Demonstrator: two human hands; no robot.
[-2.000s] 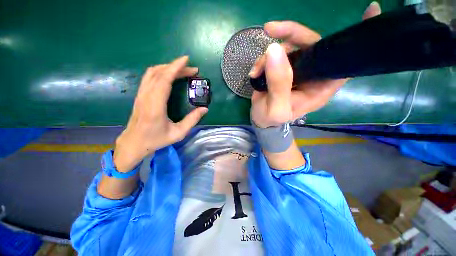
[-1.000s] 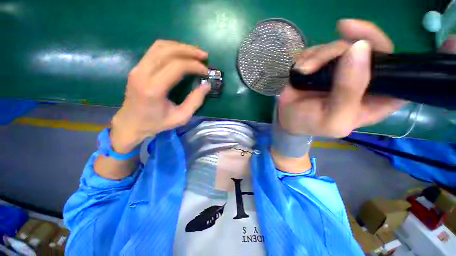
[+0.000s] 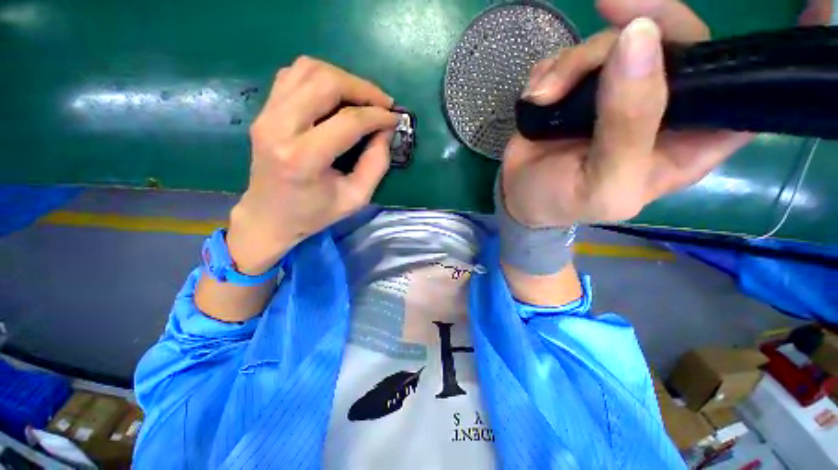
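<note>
My left hand (image 3: pixel 317 151), with a blue wristband, has its fingers bent over a small black module (image 3: pixel 402 138) with silvery details on the green bench. The fingertips touch or cover its left side; a firm grip cannot be made out. My right hand (image 3: pixel 611 128), with a grey wristband, holds a long thick black electric screwdriver (image 3: pixel 735 83) lying nearly level. Its front end is over the right edge of a round grey screw dish (image 3: pixel 501 78) with a dotted surface. The driver's tip is hardly visible against the dish.
The shiny green bench (image 3: pixel 165 55) has its edge just before my body. A thin white wire (image 3: pixel 798 188) hangs at the right. Cardboard boxes (image 3: pixel 717 376) stand on the floor at lower right, and a blue crate (image 3: pixel 32 395) at lower left. A yellow line crosses the grey floor.
Since two seconds ago, my left fingers have closed in over the module, and it sits nearer the dish. My right hand and the driver have moved from over the dish to its right edge.
</note>
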